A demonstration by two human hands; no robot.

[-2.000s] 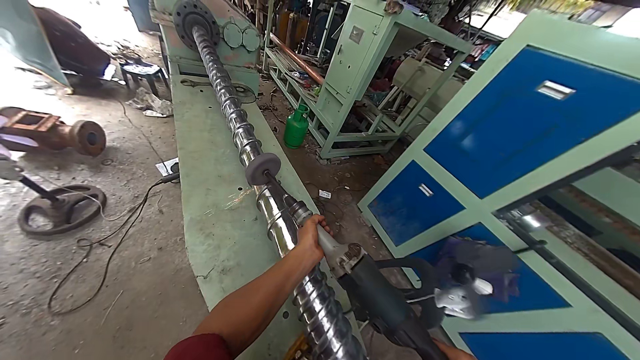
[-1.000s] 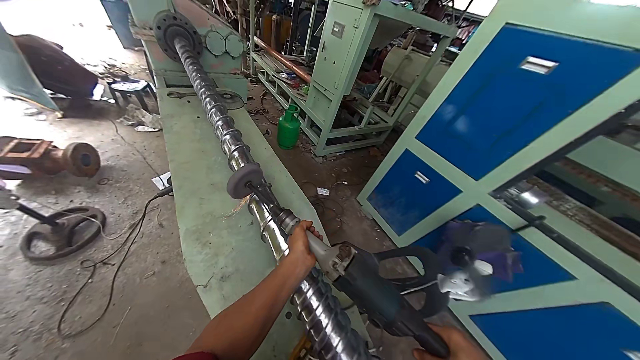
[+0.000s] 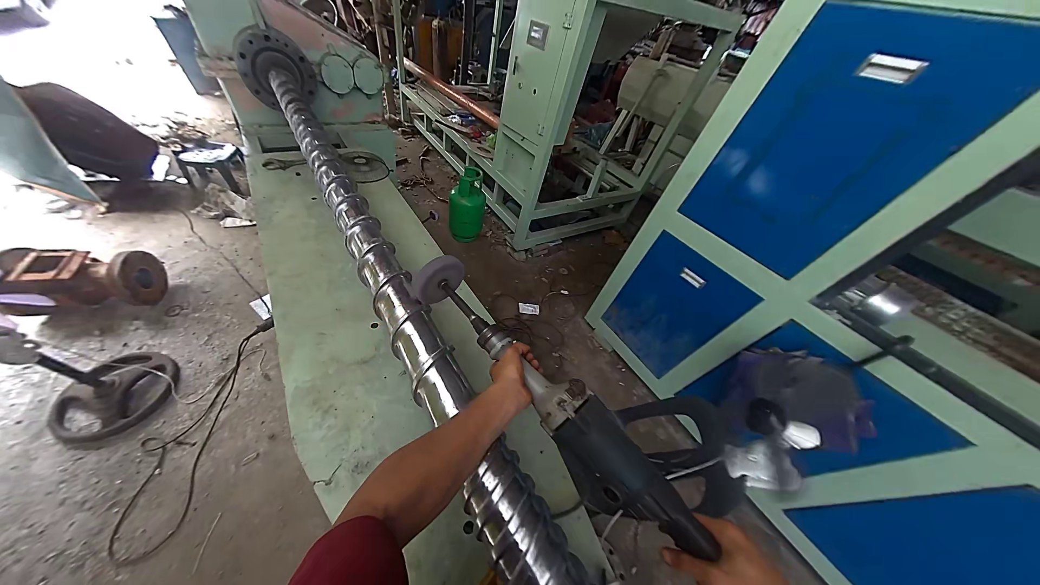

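A long shiny metal extruder screw (image 3: pixel 390 302) runs from the flange at the far end down to the bottom of the view, above a green metal bed (image 3: pixel 325 390). My left hand (image 3: pixel 513 372) is wrapped round the front neck of a long electric die grinder (image 3: pixel 617 459). At the lower right, my right hand (image 3: pixel 723 556) grips its rear handle. A round grey grinding wheel (image 3: pixel 439 279) on the grinder's shaft is at the right side of the screw, by a flight; whether it touches cannot be told.
A green gas cylinder (image 3: pixel 467 207) stands on the floor beyond the bed. Blue-panelled green cabinets (image 3: pixel 666 305) rise at the right. Left lie a handwheel (image 3: pixel 114 398), a rusty flanged part (image 3: pixel 134 278) and a loose cable (image 3: pixel 195 447). A wrench (image 3: pixel 284 163) rests on the bed.
The grinding wheel has moved from on top of the screw to its right side. Sparks seen near the wheel two seconds ago no longer show. Both hands have kept hold of the grinder.
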